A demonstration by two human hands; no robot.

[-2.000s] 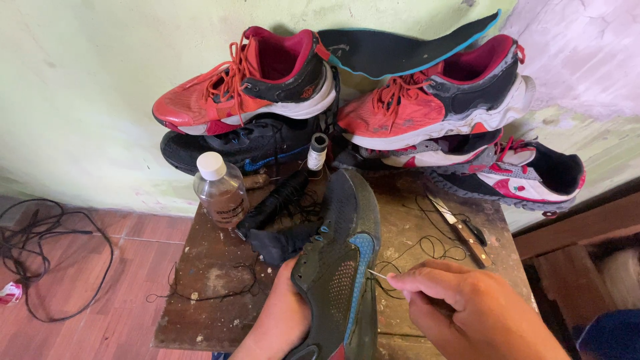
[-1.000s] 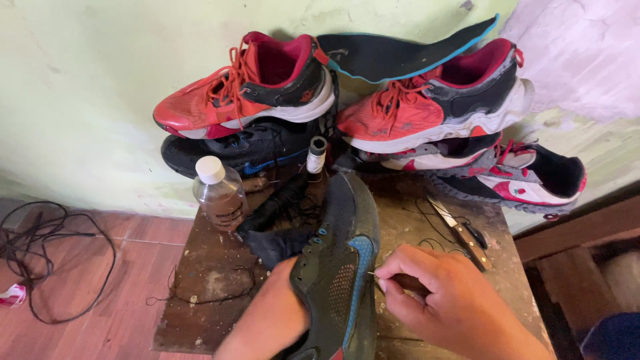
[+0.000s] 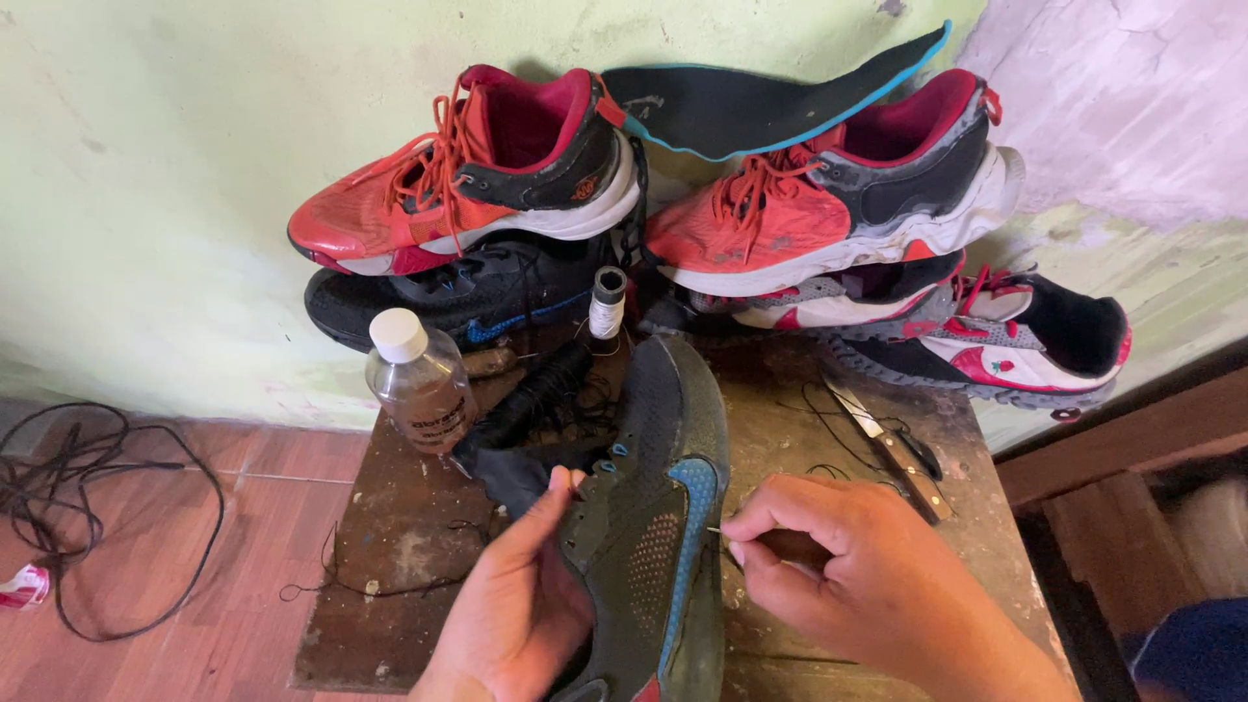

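A black sneaker [image 3: 624, 517] with a blue side stripe stands toe up over the wooden table, its sole edge to the right. My left hand [image 3: 531, 595] holds it from the left, the thumb near the eyelets and the other fingers partly hidden behind the upper. At the sole edge, beside the stripe, my right hand [image 3: 829, 565] pinches a thin metal needle or awl [image 3: 715, 529] between thumb and forefinger; most of the tool is hidden by the fingers. Its tip meets the side of the shoe.
The table [image 3: 390, 624] bears a clear bottle [image 3: 419, 390], a white thread spool [image 3: 605, 307], black thread [image 3: 536, 400] and a wooden-handled knife [image 3: 887, 448]. Behind are red sneakers [image 3: 390, 205], other sneakers [image 3: 1024, 341] and an insole [image 3: 760, 107]. Black cable [image 3: 185, 507] lies on the floor.
My left hand has shifted along the shoe, so its thumb and palm now show beside the eyelets. The right hand's fingers have closed in nearer the sole edge than two seconds ago.
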